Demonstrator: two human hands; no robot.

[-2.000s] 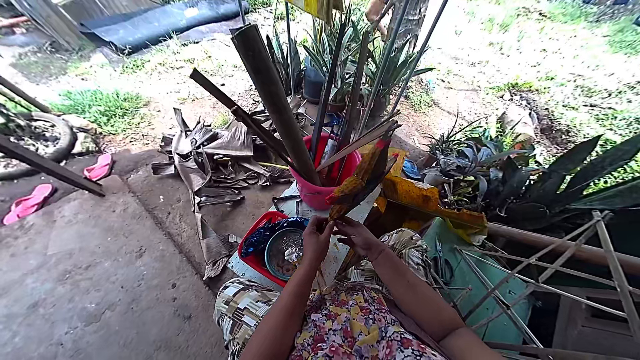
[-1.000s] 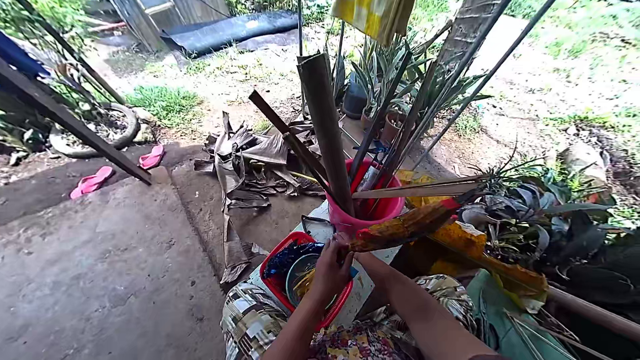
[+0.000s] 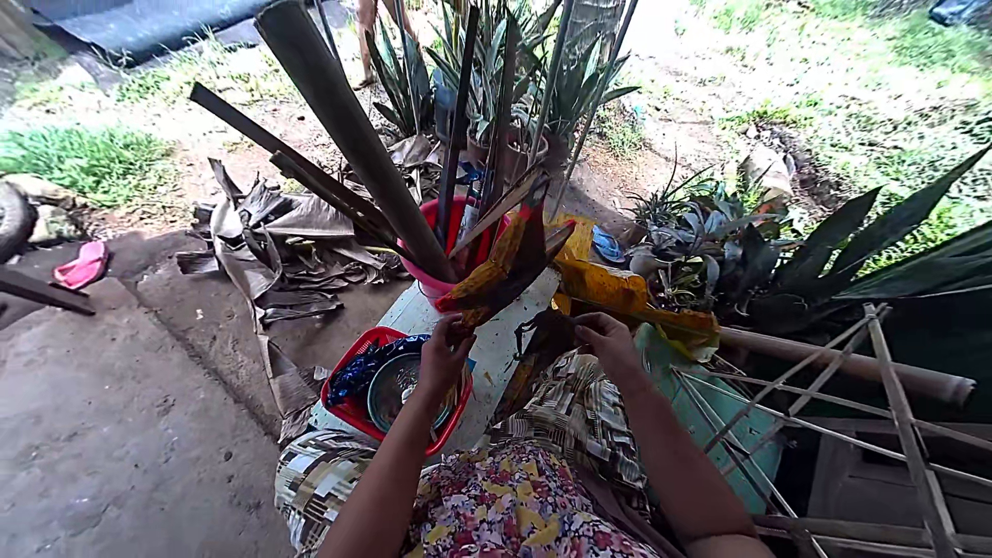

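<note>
My left hand grips the base of a folded piece of dried leaf with yellow, red and dark patches, which points up and away. To the right, my right hand pinches the edge of a dark, ragged strip of dried leaf that hangs over my lap. Beyond both hands a pink bucket holds long dried stalks. Just left of my left hand, a red plastic basket holds a round bowl and dark blue shiny material.
The bucket and basket rest on a pale bench. Dried leaves lie heaped on the ground at the left, near a pink slipper. A frame of thin sticks stands at the right. Potted plants and a person's legs are beyond.
My hands have moved apart; a second earlier they were together at the leaf's base. The leaf piece, lying out to the right then, now points more upward. The view has shifted.
</note>
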